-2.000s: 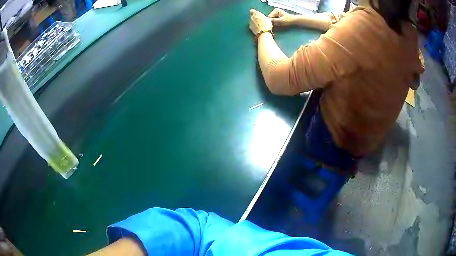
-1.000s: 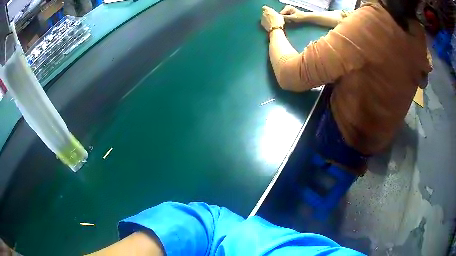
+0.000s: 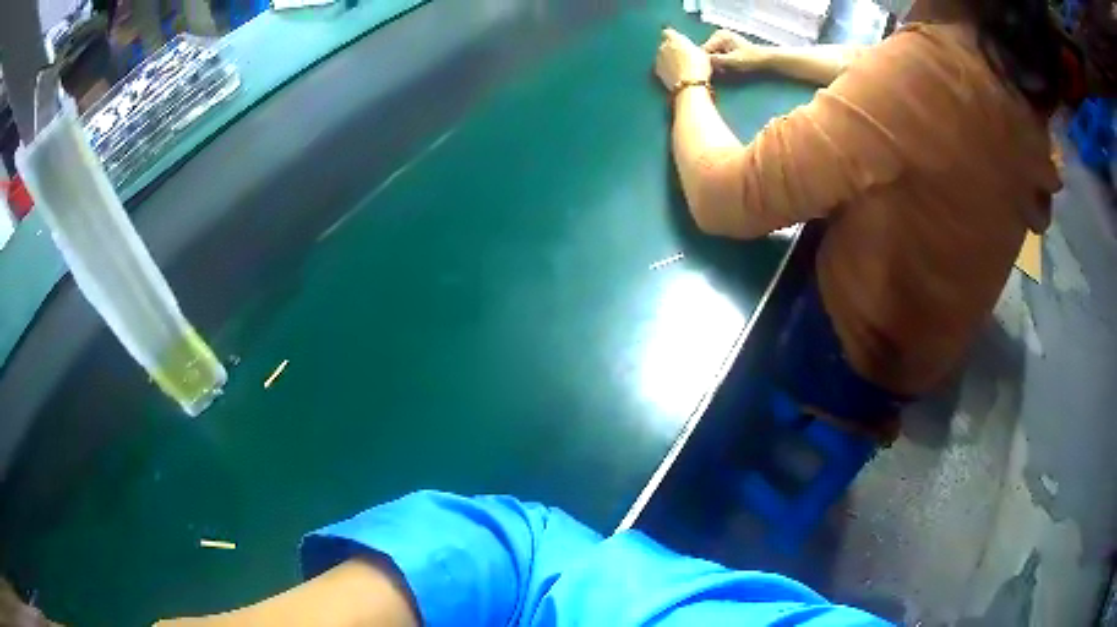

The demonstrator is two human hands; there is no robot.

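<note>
The green bench top [image 3: 490, 306] lies in front of me. Small tan strips lie loose on it, one near the post [image 3: 276, 374] and one lower left [image 3: 218, 544]. A bare forearm [image 3: 331, 598] in a blue sleeve, which looks like my right, crosses the bottom edge; its hand is cut off. A small piece of skin [image 3: 15, 612] shows at the lower left corner, perhaps part of my left hand. Its fingers and anything held are out of view.
A wrapped whitish post [image 3: 116, 263] with yellow-green tape stands at left. A neighbouring person in an orange-brown top [image 3: 857, 172] sits at right, forearms on the bench, near white sheets [image 3: 772, 17]. Clear plastic-covered parts [image 3: 159, 104] lie on the raised green shelf [image 3: 263, 55].
The view has shifted slightly, so the post, strips and neighbouring person appear further right. My blue sleeve also shows slightly further right. Nothing has visibly been picked up or put down.
</note>
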